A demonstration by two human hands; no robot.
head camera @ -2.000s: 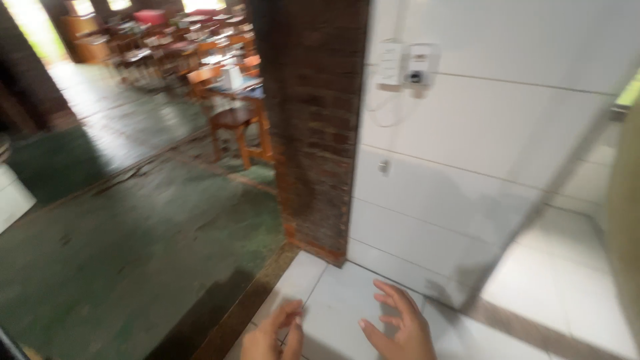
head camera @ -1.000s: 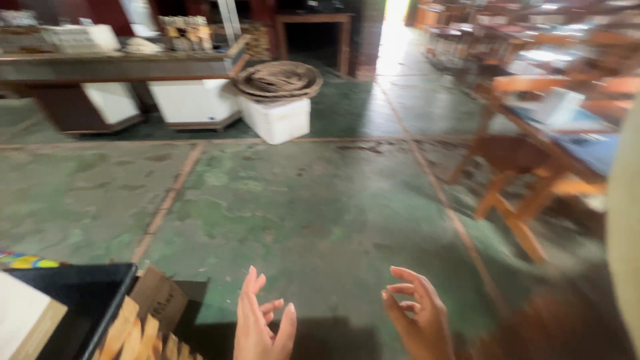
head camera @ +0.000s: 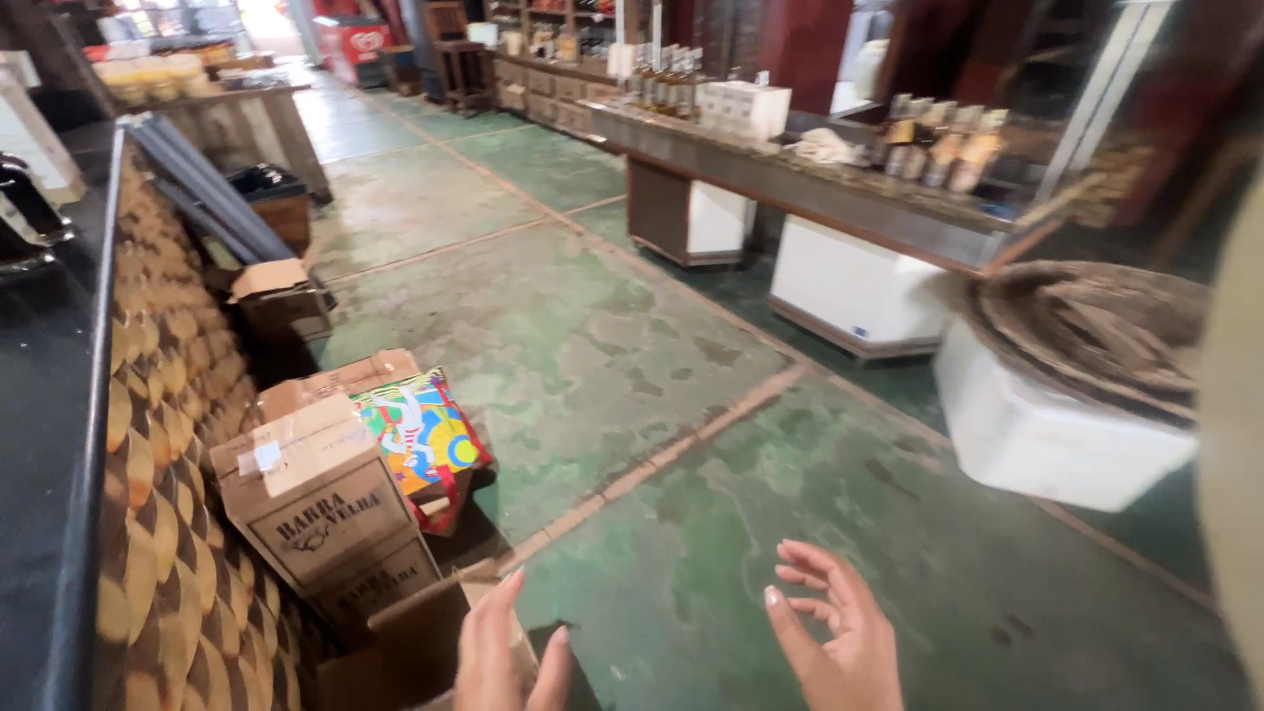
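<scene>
Both hands are raised low in the view, fingers apart and holding nothing. My left hand (head camera: 509,652) appears in front of an open cardboard box (head camera: 400,632), and whether it touches the box cannot be told. My right hand (head camera: 834,627) is over the green concrete floor (head camera: 691,553). Beyond my left hand, printed cardboard boxes (head camera: 331,509) are stacked against the counter, with a colourful bag (head camera: 420,434) beside them.
A dark-topped counter (head camera: 49,395) with a scale-patterned front runs along the left. On the right, a white container (head camera: 1052,425) bears round woven trays (head camera: 1096,326). Behind it, a long counter (head camera: 810,188) holds bottles (head camera: 943,143) and a white box (head camera: 743,107).
The view has swung left, from a tiled wall and brick pillar, past dining tables, to the counters and boxes. Both hands stay raised and empty.
</scene>
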